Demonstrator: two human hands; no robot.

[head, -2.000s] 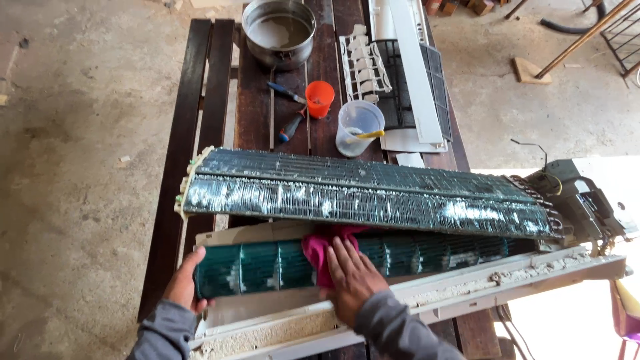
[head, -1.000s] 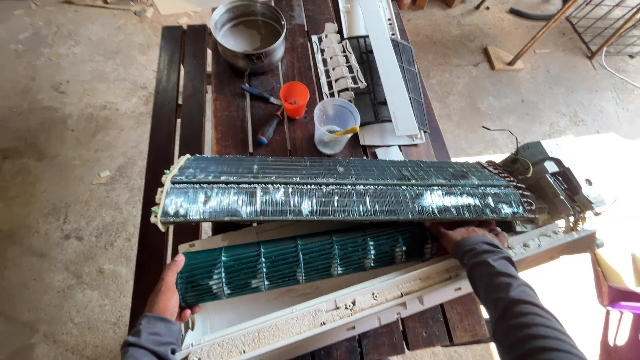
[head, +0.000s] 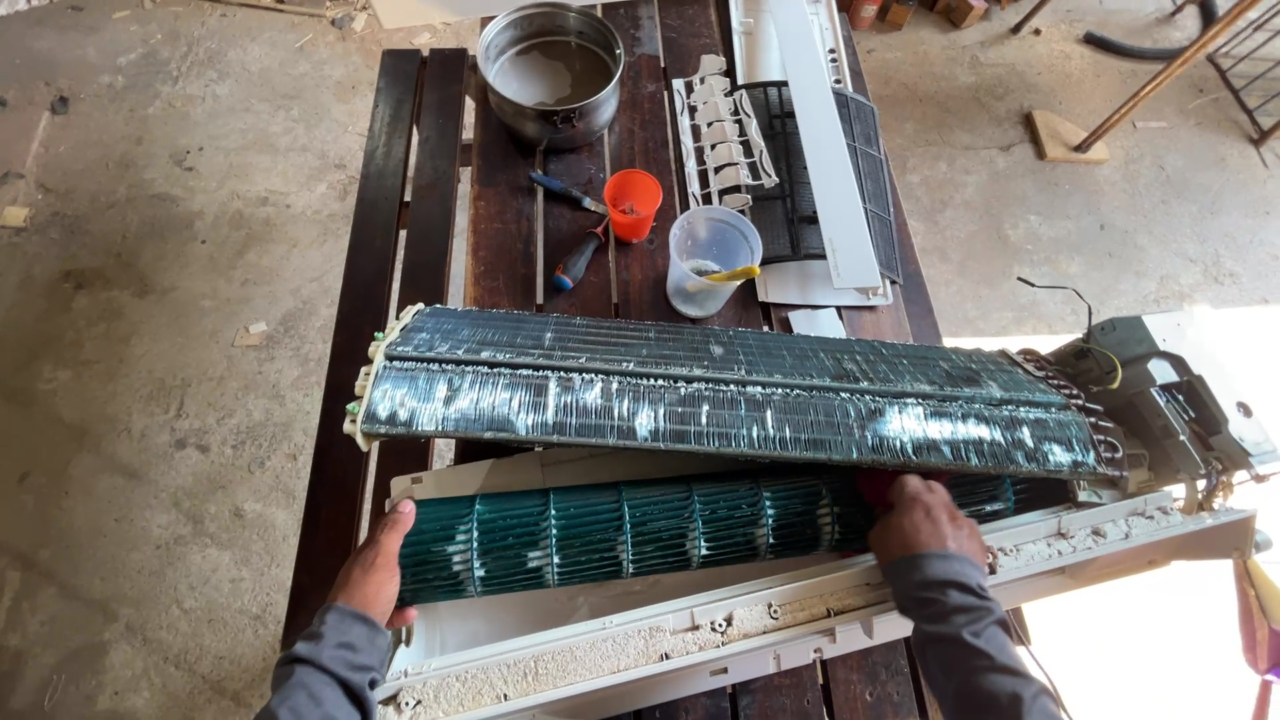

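Note:
A dark green cross-flow fan wheel [head: 660, 530] of an air conditioner lies slantwise over its white plastic housing [head: 520, 610]. My left hand [head: 375, 570] grips the wheel's left end, thumb on top. Toward the wheel's right end, my right hand [head: 925, 520] presses a dark pink cloth [head: 880, 492] against the blades; most of the cloth is hidden under the hand and the coil. Just beyond the wheel, a finned evaporator coil [head: 730, 400] spans the bench, its copper bends at the right.
On the slatted wooden bench [head: 505, 240] stand a metal pot [head: 550, 75] of murky water, an orange cup [head: 632, 205], a clear plastic cup [head: 712, 260] and a screwdriver [head: 580, 258]. Mesh filters [head: 868, 180] and white panels [head: 825, 150] lie behind. An electrical unit [head: 1165, 400] sits at the right.
Two seconds ago my right hand was on the pink cloth at the wheel's middle; by one second ago it was at the right end, and now it is slightly back to the left. My left hand stays at the left end.

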